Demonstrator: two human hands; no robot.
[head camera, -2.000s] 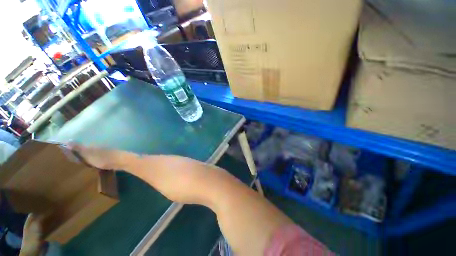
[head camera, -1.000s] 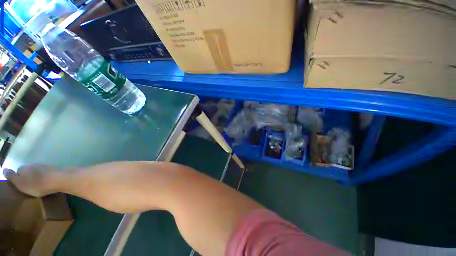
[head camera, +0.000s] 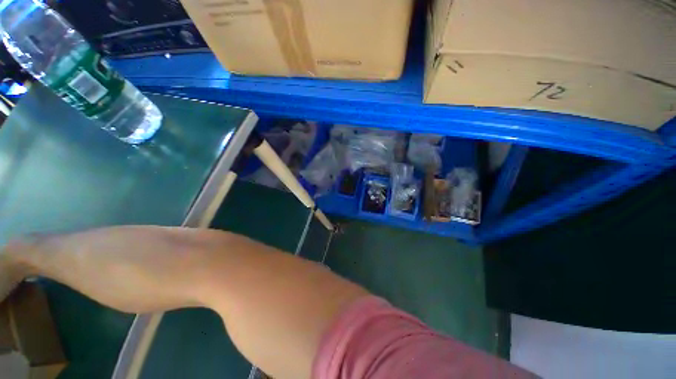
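Note:
A brown cardboard mailer box (head camera: 33, 320) is at the lower left, largely cut off by the picture's edge. Its inside and a side wall show, so it stands open. My right hand (head camera: 10, 271) is at the box's upper edge, at the far left. The frame cuts off its fingers, but it stays on the box as in the earlier frames. My bare right forearm crosses the view from a pink sleeve. My left hand is not in view.
A water bottle (head camera: 87, 83) with a green label is on the green workbench (head camera: 167, 159). Large cartons (head camera: 545, 63) and a black unit (head camera: 141, 33) sit on the blue shelf (head camera: 326, 104). Below are small blue bins (head camera: 376, 195) with bagged parts. A pale pipe leg (head camera: 283, 174) slants from the bench corner.
The view has swung right and down, so the bottle, bench, box and right hand sit farther left. The left hand, visible on the box two seconds ago, has left the picture.

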